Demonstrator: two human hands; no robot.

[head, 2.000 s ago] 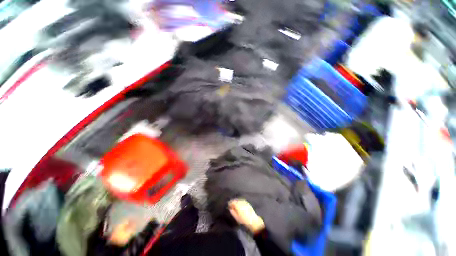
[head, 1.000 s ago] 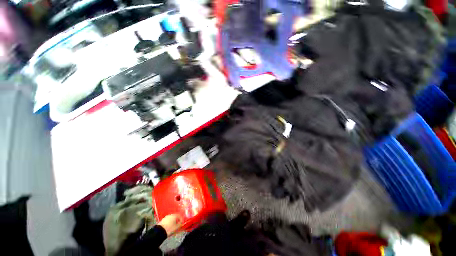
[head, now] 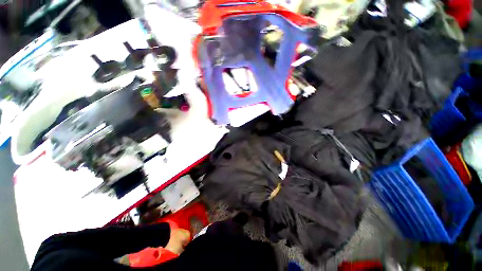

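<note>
The red-orange plastic stool (head: 190, 213) is at the bottom, left of centre, partly hidden by my black sleeve and lap. My left hand (head: 178, 241) is on the stool's edge with its fingers curled, small and blurred. My right hand is not in view. A large heap of dark limp cloth (head: 317, 185) with yellow and white tags lies right of the stool.
A white machine table (head: 58, 204) with a red edge and a sewing machine (head: 100, 132) is on the left. An upturned red and purple stool (head: 251, 103) stands on its far end. A blue crate (head: 404, 198) is at right.
The view has turned left and closer to the table. My left hand remains at the stool, now nearer my body and more covered. My right hand has left the picture.
</note>
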